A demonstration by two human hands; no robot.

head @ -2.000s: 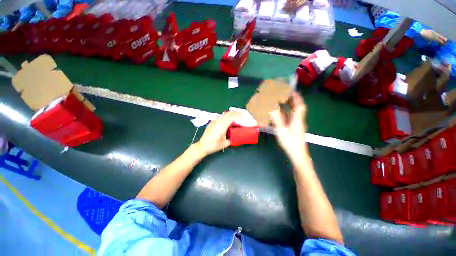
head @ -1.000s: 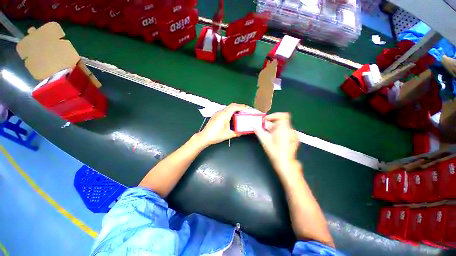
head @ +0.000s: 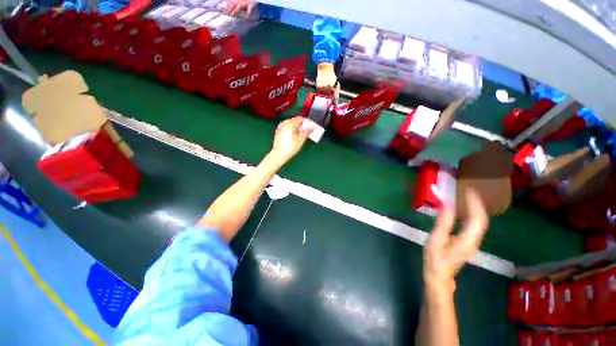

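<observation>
My left hand (head: 290,140) reaches over the belt and pinches a small white card (head: 313,130) just in front of a red box (head: 317,108) with white contents. My right hand (head: 456,240) is slightly blurred, its fingers spread, at the near edge of another open red box (head: 424,187). That box has white contents and its brown lid (head: 490,182) stands open to the right. The fingertips overlap the box and lid in view; I cannot tell whether they touch.
Another person's hand (head: 326,78) reaches to the red box by my left hand. Red cartons (head: 233,78) line the far belt. Clear trays (head: 412,61) lie beyond. A box pile (head: 91,165) is at left, stacked boxes (head: 567,297) at right. A white frame (head: 500,40) crosses above.
My hands have separated from the box held between them. My left hand has moved forward with a white card; my right hand has moved right and opened. Another person's hand has come in.
</observation>
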